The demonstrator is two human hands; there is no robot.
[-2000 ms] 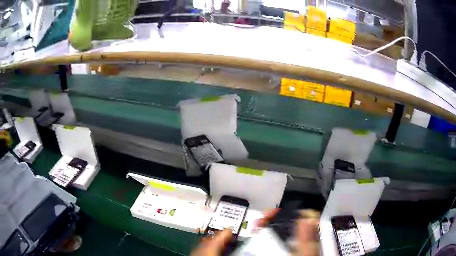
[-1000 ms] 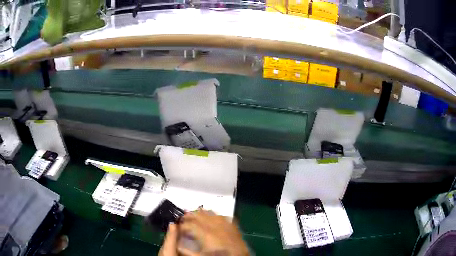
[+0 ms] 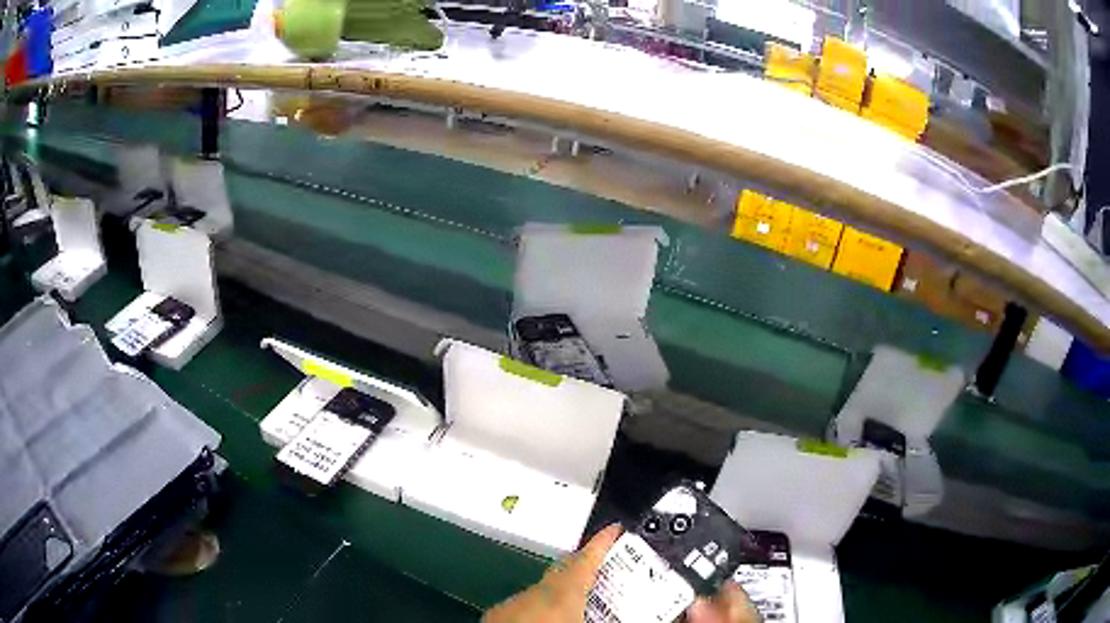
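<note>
A black smartphone (image 3: 712,532) is held back side up at the bottom centre, its camera lenses showing. A white printed label (image 3: 635,584) covers its lower part. My left hand (image 3: 554,596) grips the left side, thumb by the label. My right hand (image 3: 727,605) is cut off by the bottom edge, its fingertips on the phone's lower right edge. An open white box (image 3: 499,493) with a small green mark stands left of the hands, with no phone on it. Another open box (image 3: 791,487) with a labelled phone (image 3: 769,578) stands behind the right hand, partly hidden.
To the left, an open box (image 3: 420,477) has a labelled phone (image 3: 337,435) lying on it. More open boxes stand farther left and on the second level behind. A grey stack of trays (image 3: 91,420) is at left. A wood-edged shelf (image 3: 548,116) crosses above, with yellow cartons (image 3: 813,234) behind.
The held phone has turned and now shows its camera lenses and white label. The hands appear farther right and lower as the view has shifted. The phone on the left box stays there.
</note>
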